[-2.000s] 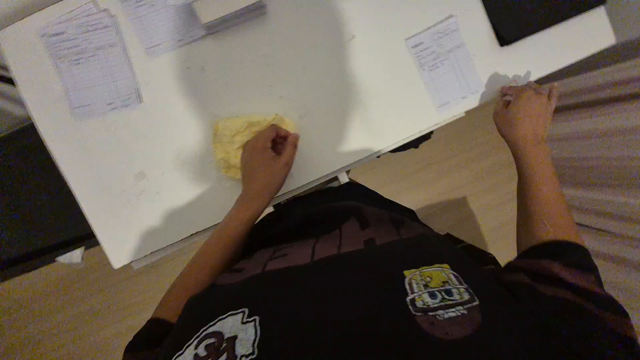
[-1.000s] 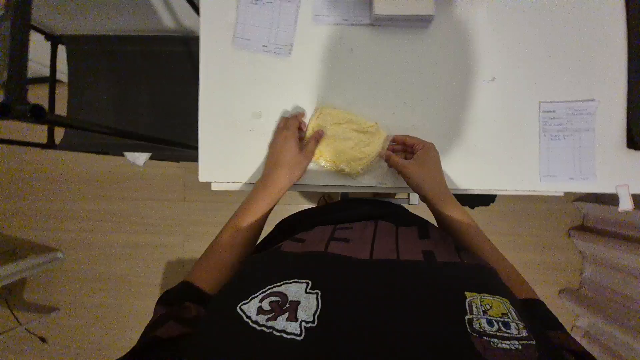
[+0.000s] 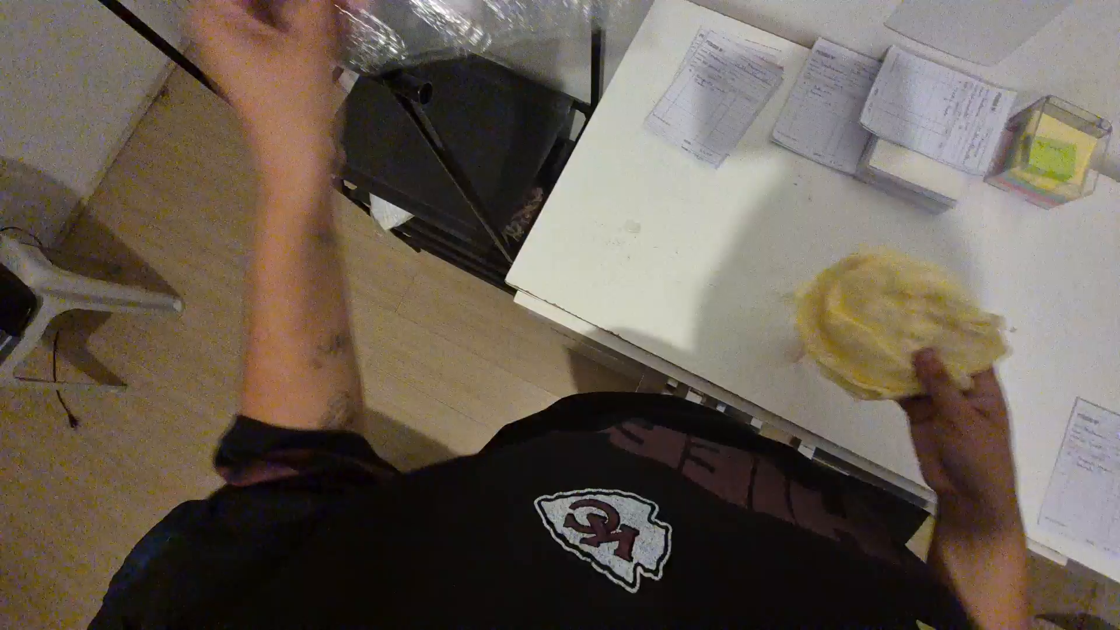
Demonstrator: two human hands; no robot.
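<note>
My right hand (image 3: 962, 420) grips a round, layered pale yellow item (image 3: 892, 324) by its lower right edge, thumb on top, over the white table. The item looks soft and possibly wrapped in clear film; its exact kind is unclear. My left hand (image 3: 271, 44) is raised at the upper left, blurred and partly cut off by the frame's top. Clear crinkled plastic (image 3: 437, 31) stretches right from its fingers, above a dark metal-framed piece of furniture.
The white table (image 3: 604, 262) bears written paper forms (image 3: 717, 96), a small white box (image 3: 910, 171) under more papers, and a clear container with coloured notes (image 3: 1050, 153). A black-framed rack (image 3: 455, 131) adjoins it; a light stool (image 3: 79, 289) stands far left.
Both hands were at the yellow item on the table one second ago. Now the right holds it up, while the left has moved away to the upper left with clear plastic. The view has turned.
</note>
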